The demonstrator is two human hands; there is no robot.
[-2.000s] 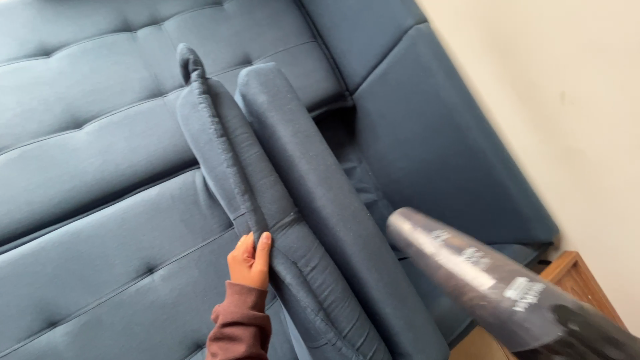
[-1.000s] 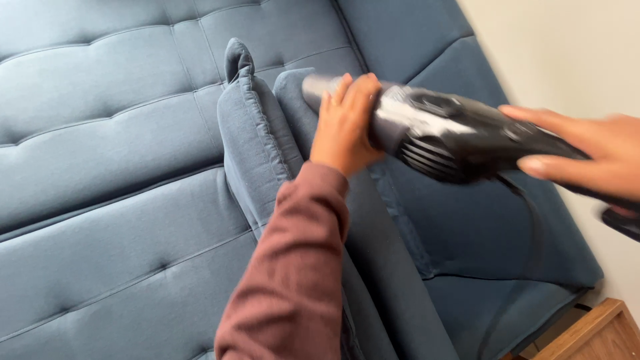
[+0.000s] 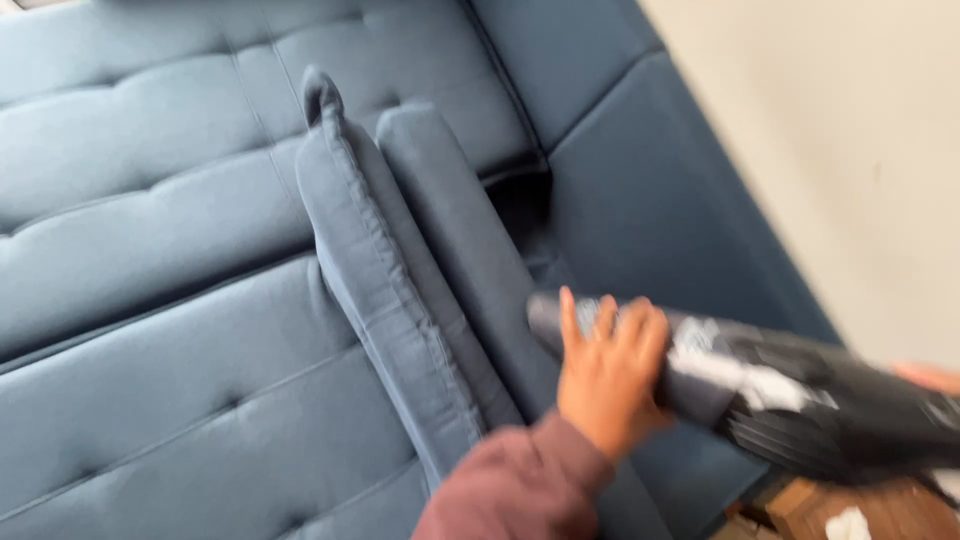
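Note:
My left hand, in a maroon sleeve, is closed around the clear front part of a black handheld vacuum cleaner. Only a blurred bit of my right hand shows at the right edge, on the rear of the vacuum; most of it is cut off. The nozzle points left over a blue padded sofa armrest piece. Beside that piece leans a blue cushion with a puckered seam and a folded corner at its top.
A tufted blue sofa fills the left side. Its blue side panel stands before a pale wall. A dark gap shows between cushion and side. At lower right is a wooden surface with a crumpled white thing.
My left hand first held the cushion's seam, then took hold of the vacuum's front. Since one second ago, both hands and the vacuum have moved down and right, away from the padded piece's top.

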